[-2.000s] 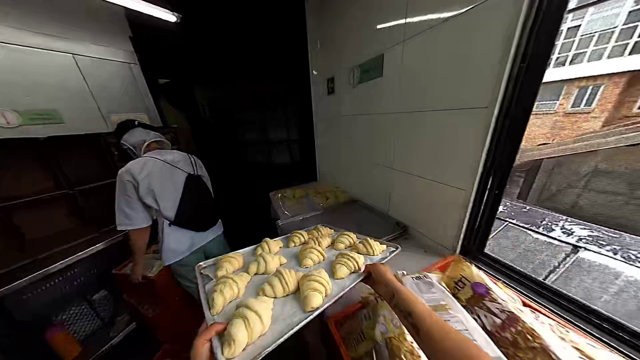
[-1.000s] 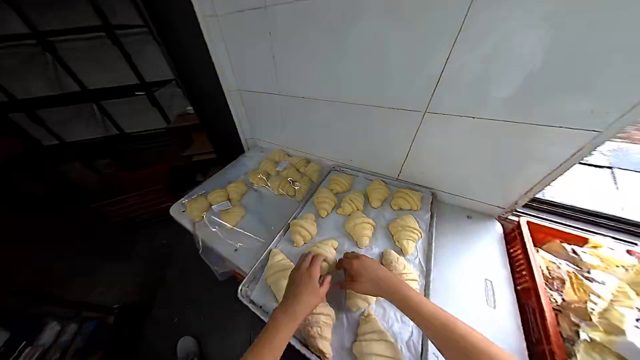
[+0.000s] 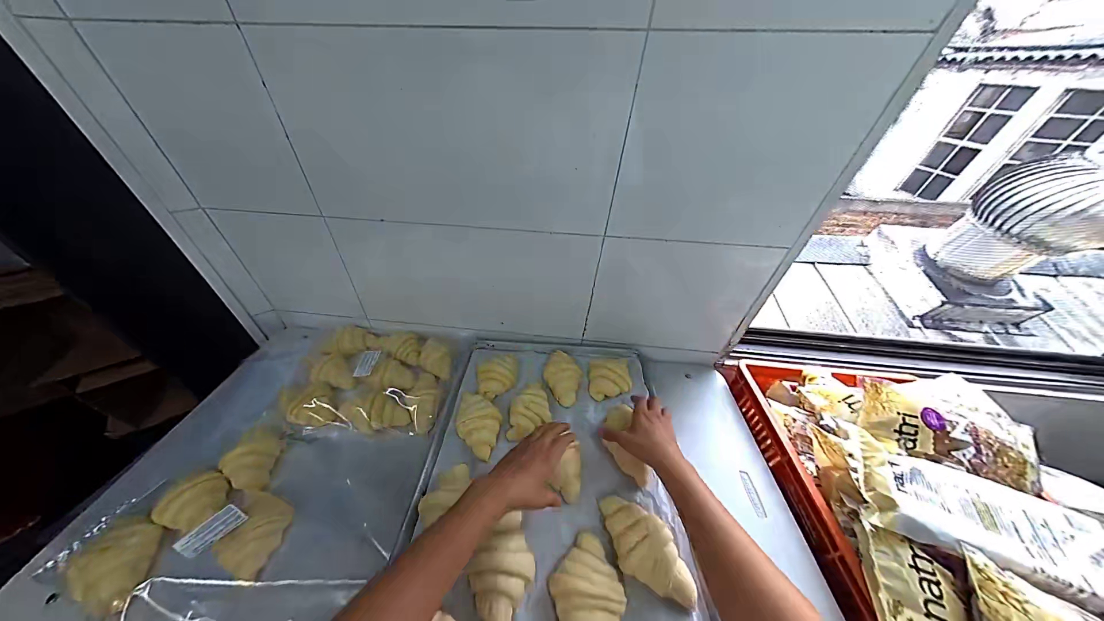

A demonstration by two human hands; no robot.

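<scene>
Unbaked croissants lie in rows on a lined metal baking tray [image 3: 565, 530]. My left hand [image 3: 535, 470] is over a croissant [image 3: 567, 473] near the tray's middle, its fingers around the top and left side; whether they grip it is hidden. At the tray's right side, my right hand [image 3: 647, 435] has its fingers on another croissant [image 3: 625, 457], partly covering it. Larger croissants, such as one at the lower right [image 3: 647, 550], lie nearer to me. My left forearm covers part of the left row.
Left of the tray, more croissants [image 3: 379, 388] lie in clear plastic bags with labels on the metal surface [image 3: 345, 483]. A red plastic crate [image 3: 798, 492] of printed food packages [image 3: 975, 500] stands at the right, beneath the window. A tiled wall [image 3: 483, 155] rises behind.
Two seconds ago my hands held the tray up by its edges; now it rests on the surface beside the bagged croissants. Since one second ago, my hands have moved apart over the croissants.
</scene>
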